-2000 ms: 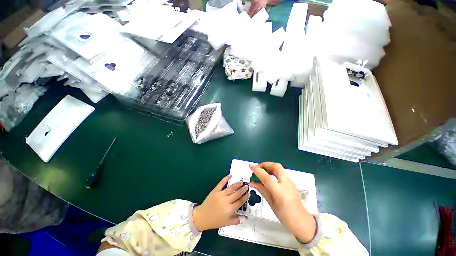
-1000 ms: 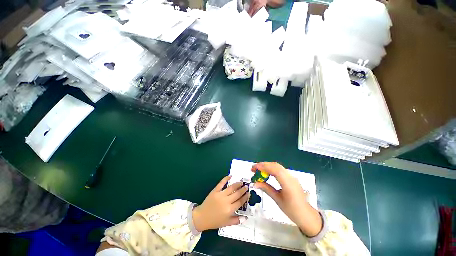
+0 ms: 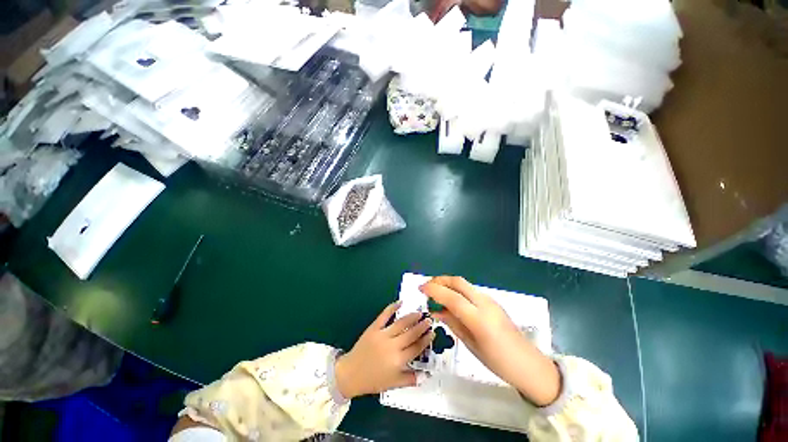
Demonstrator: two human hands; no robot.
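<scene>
A white plastic housing panel (image 3: 497, 401) lies on the dark green tabletop in front of me, with a black clover-shaped cutout near its left end. My left hand (image 3: 384, 354) lies over a dark module (image 3: 423, 356) beside the cutout, fingers on the module, mostly covering it. My right hand (image 3: 471, 319) is closed around the screwdriver (image 3: 435, 305) above the panel's upper left part. Only a bit of its green handle shows between the fingers; its shaft and tip are hidden.
An open bag of screws (image 3: 367, 216) stands beyond the panel. A clear component tray (image 3: 302, 138) and loose white panels (image 3: 130, 69) are at far left. Stacked panels (image 3: 622, 190) are at right. A second screwdriver (image 3: 179, 280) and a single panel (image 3: 104, 220) lie at left.
My right hand came back with the screwdriver, whose green and yellow handle showed a second ago, and has since shifted slightly left, covering most of it. My left hand has stayed nearly still.
</scene>
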